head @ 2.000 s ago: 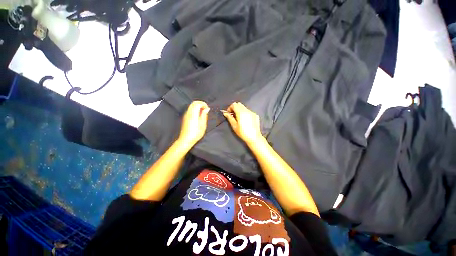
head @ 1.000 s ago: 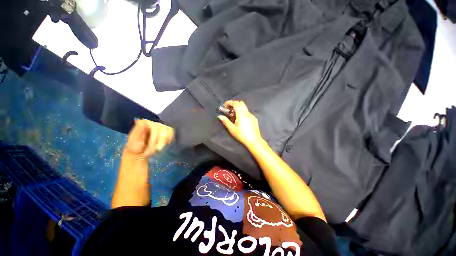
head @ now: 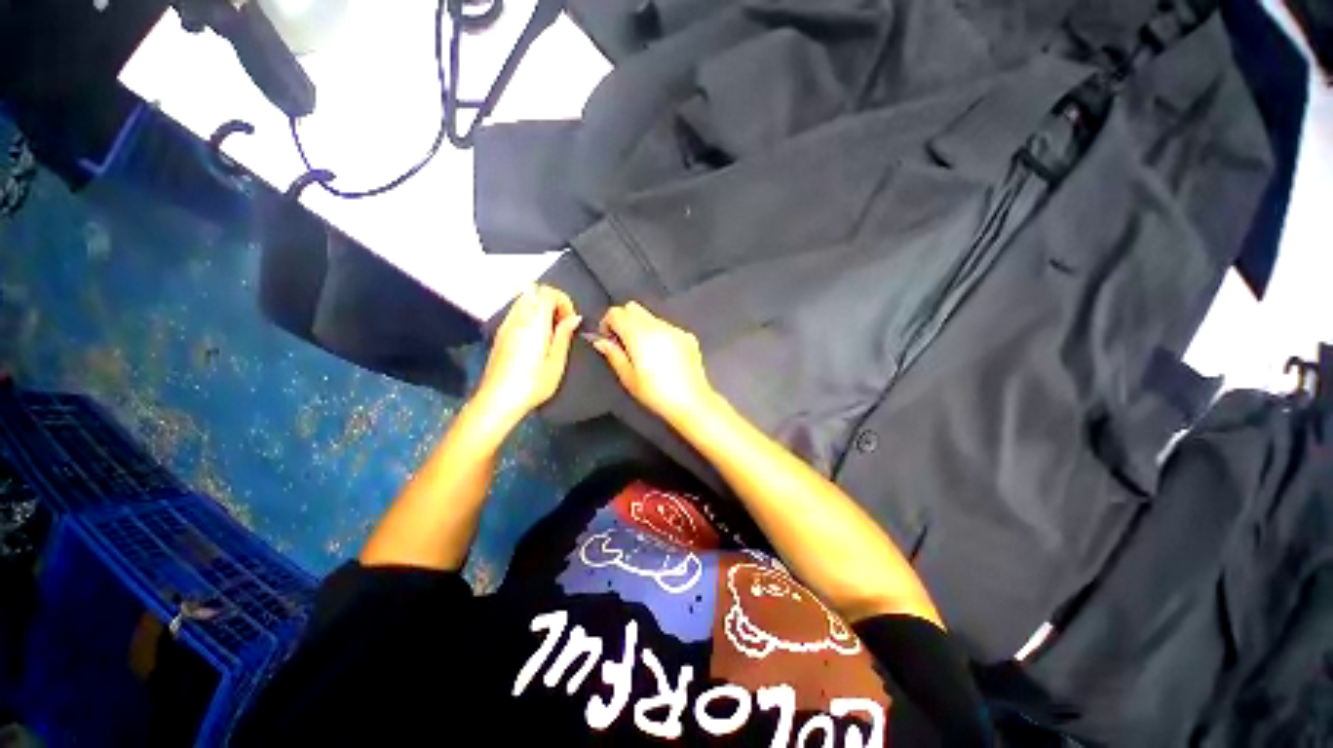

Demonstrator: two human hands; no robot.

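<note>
A dark grey suit jacket (head: 790,263) lies open across the table, its lower edge toward me. My left hand (head: 529,351) is at the jacket's lower left edge, fingertips pinched together on the cloth; a thread there is too fine to make out. My right hand (head: 654,358) is just right of it, closed around small thread snips (head: 594,336). Only a small tip shows between the two hands, the rest is hidden in the fist. The fingertips of both hands are close together but apart. A front button (head: 867,440) shows on the jacket.
Black hangers (head: 465,88) and a cord lie on the white tabletop (head: 373,219) at upper left, by a pale bottle (head: 304,21) with a black handle. Dark garments (head: 366,314) hang below the table edge. A blue crate (head: 176,541) stands lower left. Another dark garment (head: 1228,541) lies at right.
My left hand swung off the jacket to the left, then came back to its edge. My right hand moved slightly left, beside it. The view shifted left and down.
</note>
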